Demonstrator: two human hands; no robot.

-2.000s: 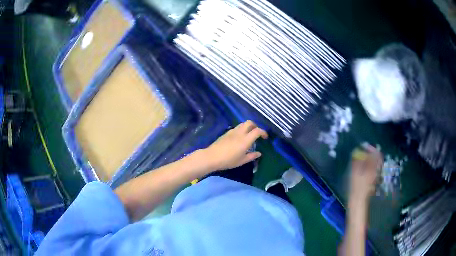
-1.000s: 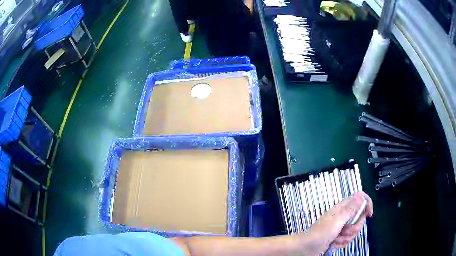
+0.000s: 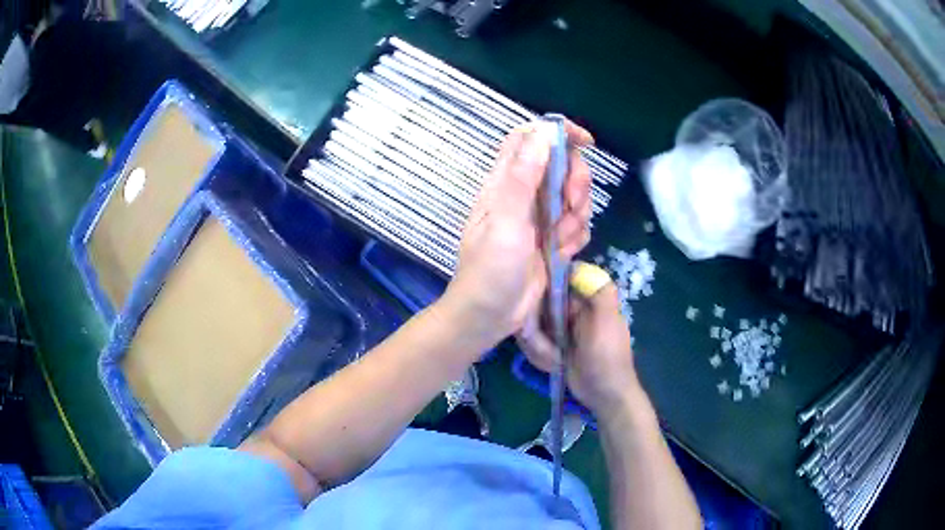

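Observation:
A slim metal tube [image 3: 557, 311] stands out lengthwise in front of me, its top end near my left fingertips and its lower end by my blue top. My left hand [image 3: 525, 223] is closed around its upper part. My right hand [image 3: 585, 336], with a yellow band on the thumb, is just below and closed on the tube's middle. Whether a small insert is at the fingers is hidden. Small clear-white plastic inserts lie in a loose pile [image 3: 748, 354] on the bench, and another pile [image 3: 630, 274] lies beside my right hand.
A black tray [image 3: 295, 171] of bright parallel tubes is behind my left hand. A clear plastic bag [image 3: 715, 192], dark tube stock [image 3: 850, 197] and a loose tube bundle [image 3: 865, 440] lie at right. Large blue crates [image 3: 301, 311] with tan cardboard stand left of the bench.
The view has swung back from the bench's far left to the piles and bag. Both hands are now together on one tube; a second ago only one hand showed, over the tray.

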